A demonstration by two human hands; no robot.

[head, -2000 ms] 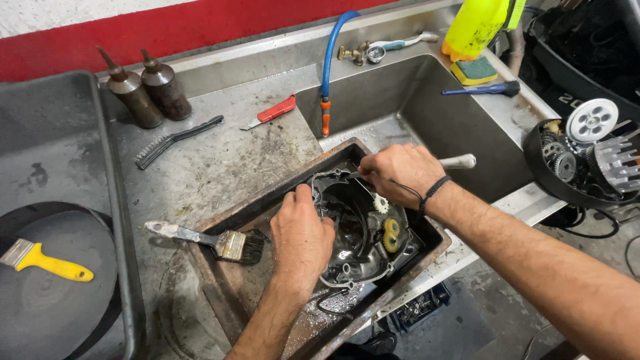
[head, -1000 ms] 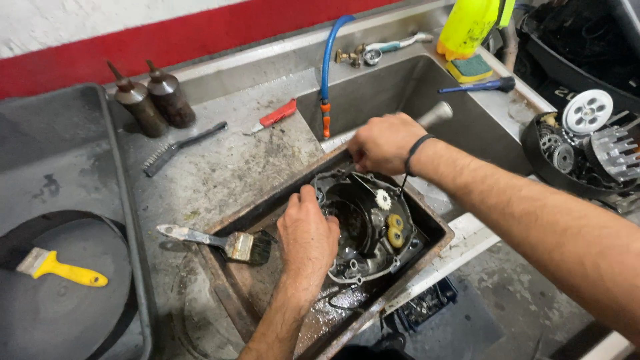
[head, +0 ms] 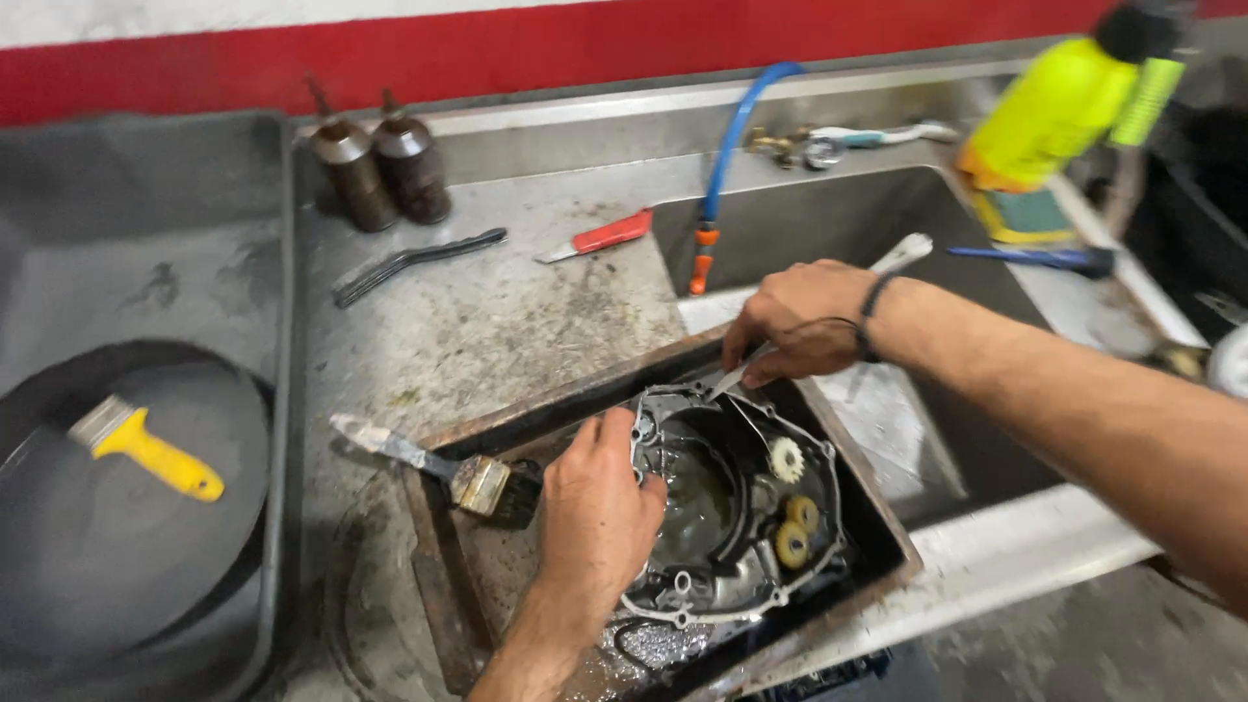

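A metal engine cover (head: 760, 575) lies open side up in a rusty metal tray (head: 575, 390), with a white plastic gear (head: 786, 459) and yellowish gears (head: 795, 544) inside it. My left hand (head: 604, 492) grips the cover's left rim. In my right hand (head: 799, 322) is a slim pale-handled tool (head: 902, 253), its flat end on the cover's upper rim; the exact kind is unclear. A thin dark cord hangs near my right wrist. Left of my left hand, a worn paintbrush (head: 478, 483) rests across the tray's edge.
Behind the tray lie a wire brush (head: 419, 261), a red-handled scraper (head: 612, 234) and two dark bottles (head: 356, 175). A steel sink (head: 819, 214) with a blue hose (head: 731, 136) is at the right. A yellow-handled brush (head: 161, 458) lies in the left basin. A yellow spray bottle (head: 1048, 112) stands at back right.
My right hand has shifted along the cover's upper rim, and the tool's flat end now shows against it. My left hand stays on the left rim. The view has moved closer.
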